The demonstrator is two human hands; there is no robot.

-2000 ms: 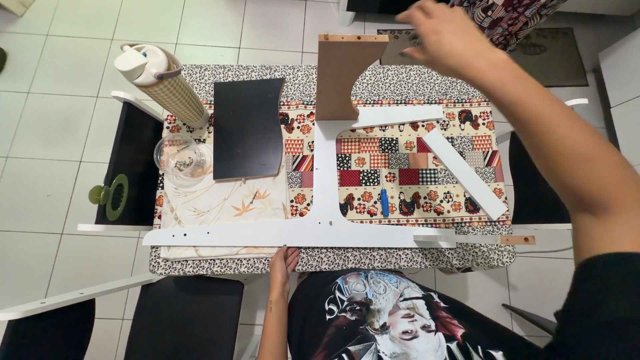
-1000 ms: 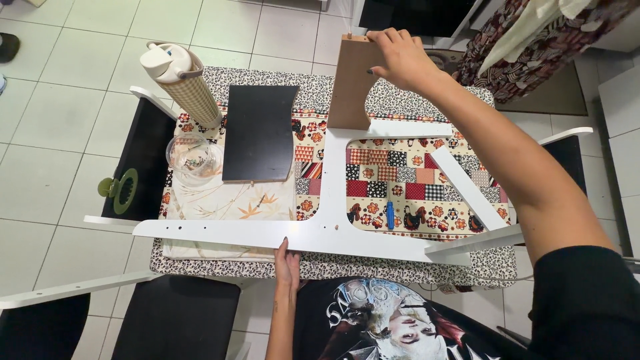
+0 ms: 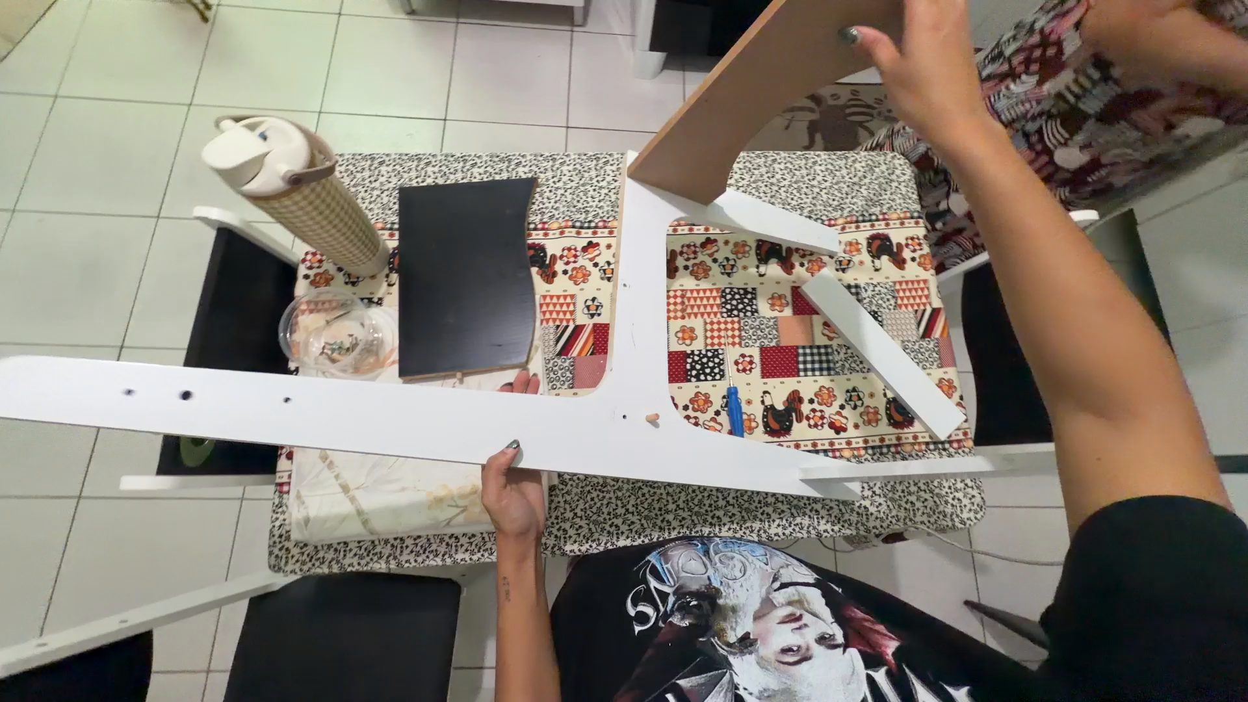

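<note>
My left hand (image 3: pixel 517 487) grips the near edge of a long white furniture side frame (image 3: pixel 439 424), thumb on top and fingertips showing past the far edge. A wooden dowel (image 3: pixel 653 419) stands up from the frame. My right hand (image 3: pixel 931 73) holds the upper end of a brown-faced board (image 3: pixel 751 102) with a curved cutout; the board's lower end meets the frame's far end. A black panel (image 3: pixel 468 283) with one wavy edge lies on the table. One white bar (image 3: pixel 882 351) lies on the cloth, another (image 3: pixel 775 222) beside the board. A blue-handled screwdriver (image 3: pixel 734 409) lies between frame parts.
A woven-patterned thermos (image 3: pixel 302 195) and a clear plastic tub (image 3: pixel 341 331) of small hardware stand on the left of the cloth-covered table (image 3: pixel 390 180). Black chairs (image 3: pixel 341 639) surround the table. At the upper right are another person's arm (image 3: pixel 1170 39) and patterned clothing.
The brown board, upright before, now leans up to the right with my right hand at its top. The white frame is raised and tilted in my left hand. The other person's arm has come into view.
</note>
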